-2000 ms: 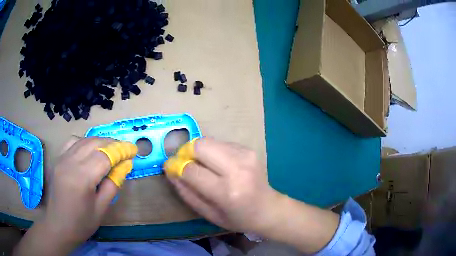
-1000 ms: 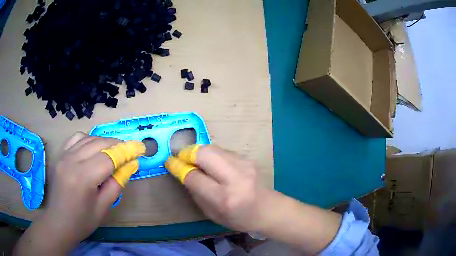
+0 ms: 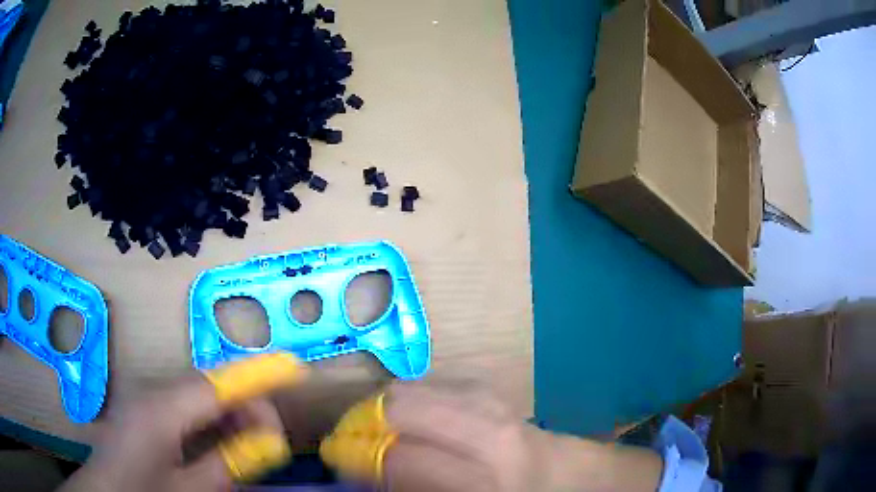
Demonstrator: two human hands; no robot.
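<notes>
A bright blue controller grip shell lies on the cardboard sheet in front of me, inner face up. Small black pads sit at its top edge and lower middle edge. My left hand, with yellow finger cots, is blurred just below the shell's lower left; its thumb and fingertip are apart. My right hand, also with yellow finger cots, is blurred below the shell's lower right, fingertips bunched. Whether it holds anything is hidden by blur. A large heap of black pads lies beyond the shell, with several strays to its right.
A second blue shell lies at the left, cut off by the picture's edge. An open cardboard box stands at the right on the green bench top. A grey metal arm is at the upper right; cartons stand below it.
Both hands have drawn back from the shell towards me, leaving it lying fully in view. A black pad now shows at its lower middle edge. The whole scene has shifted slightly down in view.
</notes>
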